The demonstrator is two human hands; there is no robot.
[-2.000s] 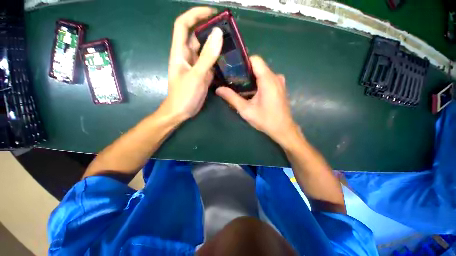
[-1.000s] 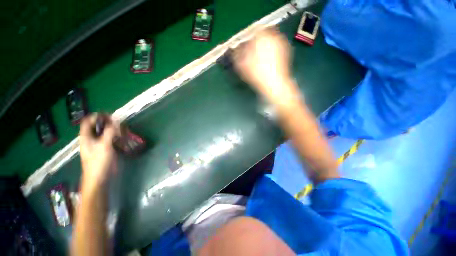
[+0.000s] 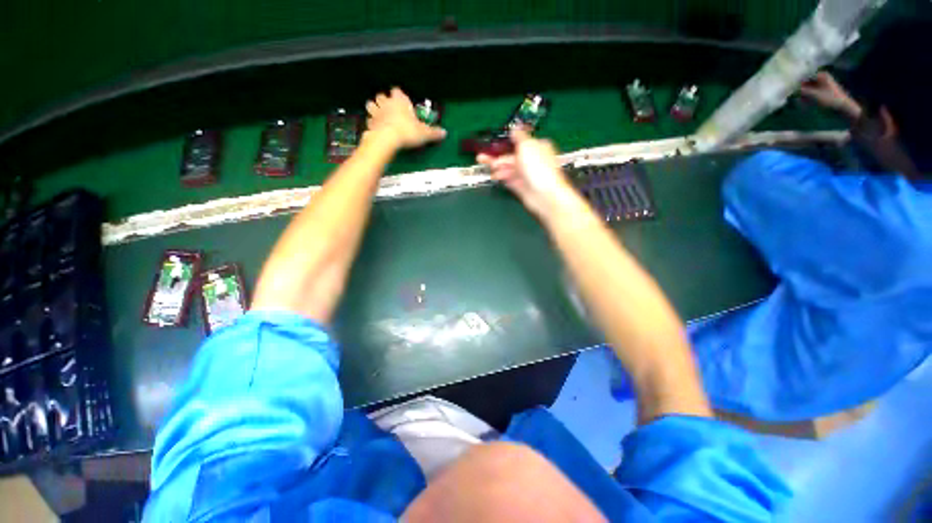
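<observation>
My left hand (image 3: 399, 121) is over the green belt, fingers spread, beside an open phone (image 3: 428, 109) with green showing; it hides part of that phone, and contact cannot be made out. My right hand (image 3: 529, 172) is at the pale edge strip, its fingers on a dark red-edged phone (image 3: 487, 145), slightly blurred. Another open phone (image 3: 529, 109) lies on the belt just beyond the right hand. Two open phones with green and white insides, one on the left (image 3: 173, 289) and one beside it (image 3: 222, 293), lie on the bench at left.
Covered dark phones (image 3: 277, 148) lie on the belt at left, and open phones (image 3: 640, 101) farther right. A stack of black housings (image 3: 614, 191) is right of my right hand. A black blister tray (image 3: 51, 327) is at far left. A person in blue (image 3: 818, 276) sits at right, near a pale post (image 3: 782, 77).
The view has swung back left and up. Both hands have moved; the left, earlier by a dark phone at the edge strip, is now over the belt. The right has left the housings' area and is on a red-edged phone.
</observation>
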